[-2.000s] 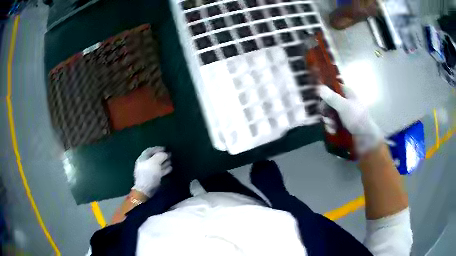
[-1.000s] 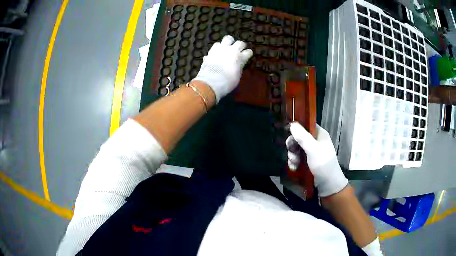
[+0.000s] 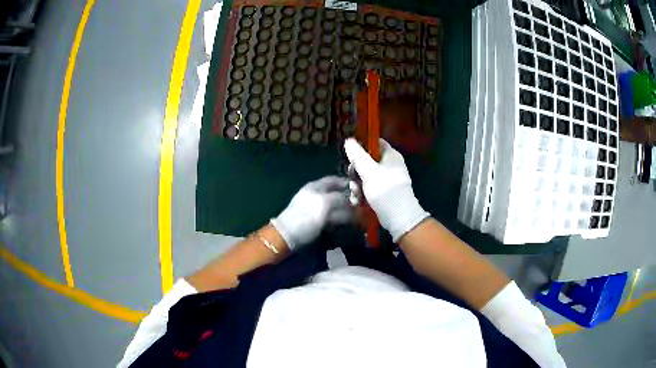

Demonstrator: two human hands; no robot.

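Observation:
My right hand [image 3: 388, 187], in a white knit glove, grips the red-brown handheld loading jig [image 3: 372, 122], which stands on its narrow edge over the front of the core carrier tray. My left hand [image 3: 313, 208], gloved and blurred, is close to the jig's left side near its lower end; whether it touches or holds anything cannot be told. The core carrier tray [image 3: 277, 79] lies on the green mat, with dark round-recessed cores in rows and a white label on its far edge. Part of its front right is hidden or blurred behind the jig.
Stacked white core trays [image 3: 554, 183] stand to the right, the top one partly filled with dark cores. A blue crate [image 3: 593, 298] is below the bench at the lower right. A green object [image 3: 641, 90] sits on the grey side table. Yellow lines [image 3: 169, 144] mark the floor at left.
My left hand has moved from above the carrier tray back towards me, beside the jig. My right hand has moved left with the jig and turned it onto its edge.

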